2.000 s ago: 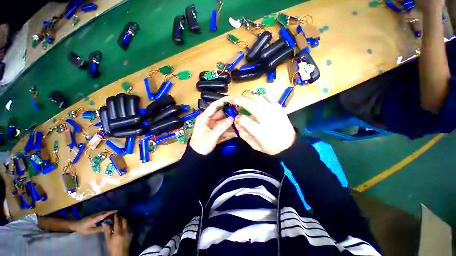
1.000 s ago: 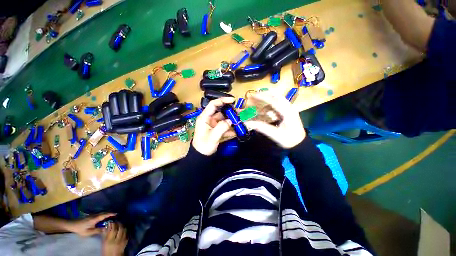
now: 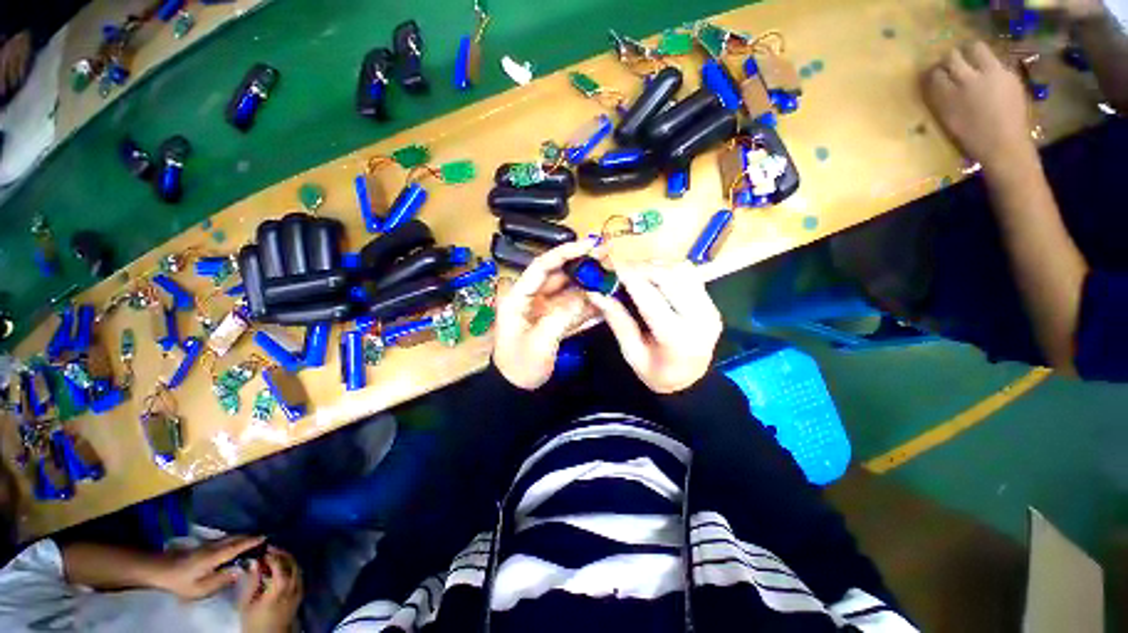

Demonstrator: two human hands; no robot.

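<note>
A part-filled black housing with blue showing inside (image 3: 593,275) is held between both hands at the bench's near edge. My left hand (image 3: 534,324) grips its left side with thumb and fingers. My right hand (image 3: 668,324) has its thumb and fingertips on the right side. The fingers hide much of the housing, and no green board can be made out in it. Black housings (image 3: 536,194) lie on the bench just beyond the hands, with a green circuit board (image 3: 525,174) on top. A small green board on wires (image 3: 647,221) lies just behind my right hand.
The tan bench (image 3: 866,111) carries piled housings (image 3: 297,266), blue batteries (image 3: 354,359) and wired boards. Part-filled housings (image 3: 252,97) lie on the green belt (image 3: 322,118). Other people's hands show at lower left (image 3: 235,575) and upper right (image 3: 977,99). A blue stool (image 3: 798,408) is at right.
The part was tilted lengthwise with a green board beside it a second ago; now it is closely enclosed by both hands. Belt items have shifted left. The neighbour's arm at right has moved.
</note>
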